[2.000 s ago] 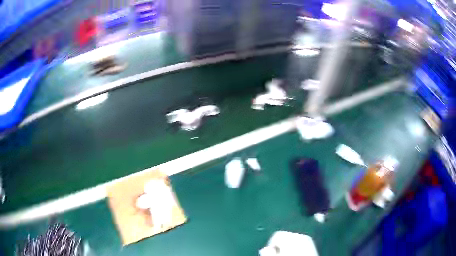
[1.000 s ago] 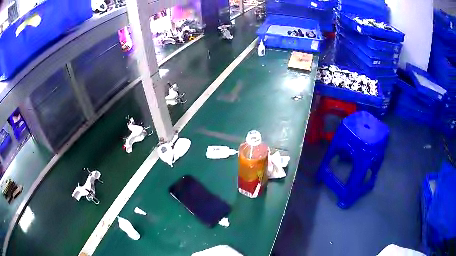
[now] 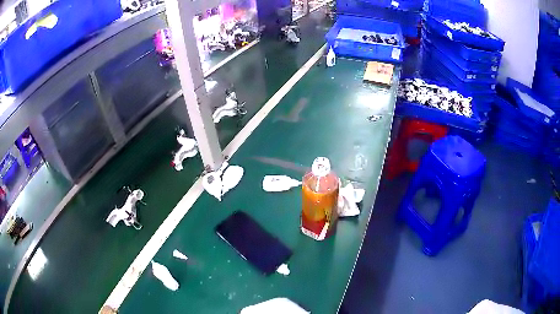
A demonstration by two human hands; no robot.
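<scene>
Neither of my hands is recognisable in view. Nearest me on the green bench lie a small white bottle with a tapered end (image 3: 164,275) and a tiny white cap (image 3: 180,254). A black phone (image 3: 253,241) lies to their right. A drink bottle with orange-brown liquid (image 3: 319,199) stands upright behind it, with crumpled tissue (image 3: 350,200) beside it. Another white bottle (image 3: 280,183) lies on its side left of the drink. White scooter bodies (image 3: 127,209) are spaced along the dark belt at left. A white shape (image 3: 274,306) is cut off by the bottom edge.
A pale post (image 3: 198,92) rises by the belt's metal rail (image 3: 153,244). A tan pad (image 3: 379,72) and a blue tray (image 3: 366,43) sit at the bench's far end. A blue stool (image 3: 446,190), a red stool (image 3: 410,142) and a bin of white parts (image 3: 435,101) are at right.
The view has swung right, so the near cardboard pad and dark striped shape at lower left are gone. Since a second ago, the scooters have shifted right in the picture, nearer the post.
</scene>
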